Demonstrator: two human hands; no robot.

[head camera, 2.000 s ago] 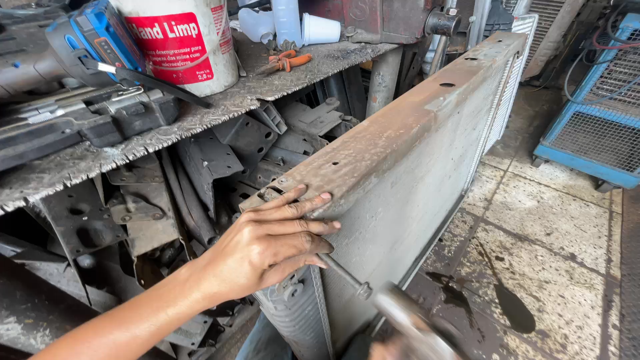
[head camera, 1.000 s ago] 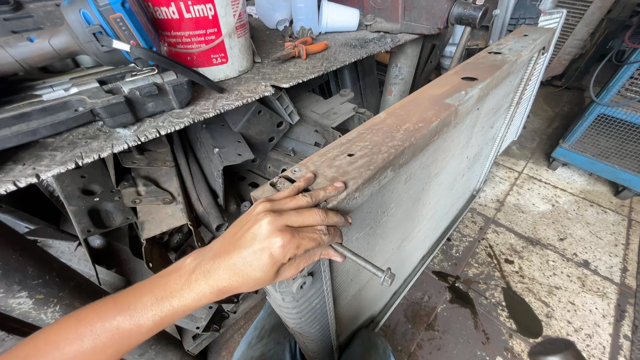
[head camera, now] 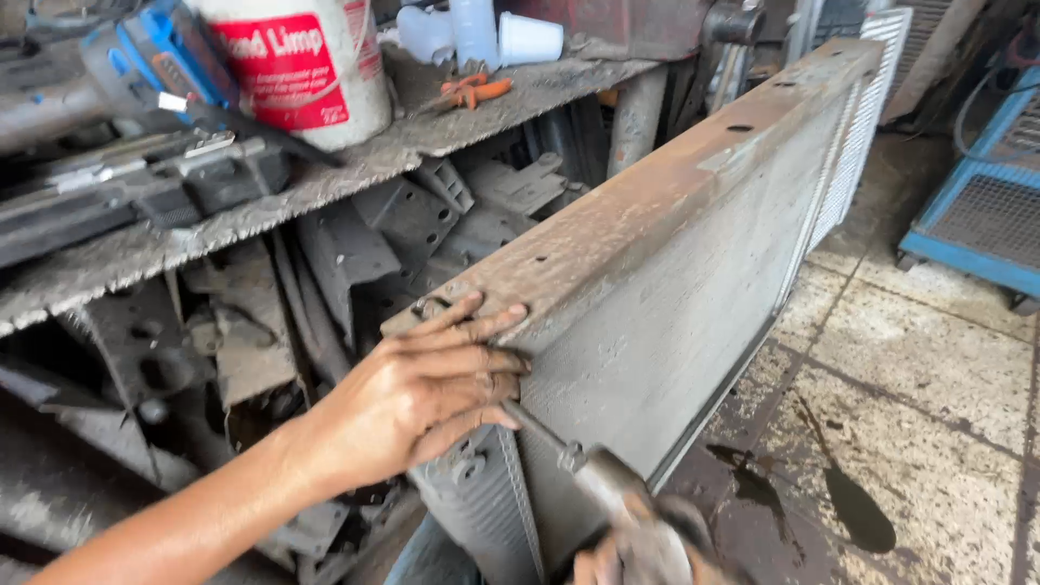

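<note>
A large radiator (head camera: 650, 276) with a rusty metal frame rail (head camera: 617, 195) stands on edge before me. My left hand (head camera: 439, 382) lies on the rail's near corner, with its lower fingers around the shank of a long bolt (head camera: 536, 429). The bolt points down to the right. My right hand (head camera: 626, 552), blurred at the bottom, holds a metal tool (head camera: 613, 487), its end at the bolt's head. The tool's exact kind is too blurred to tell.
At left, a metal workbench (head camera: 325, 191) carries a blue power tool (head camera: 175, 61), a white bucket (head camera: 301, 73), orange-handled pliers (head camera: 471, 91) and plastic cups. Metal brackets (head camera: 406, 219) crowd below it. A blue cart (head camera: 975, 195) stands at right; dark liquid (head camera: 857, 504) stains the floor tiles.
One second ago the bolt's head was bare and my right hand was mostly out of view. Now the tool is back at the head. My left hand has stayed on the rail's corner.
</note>
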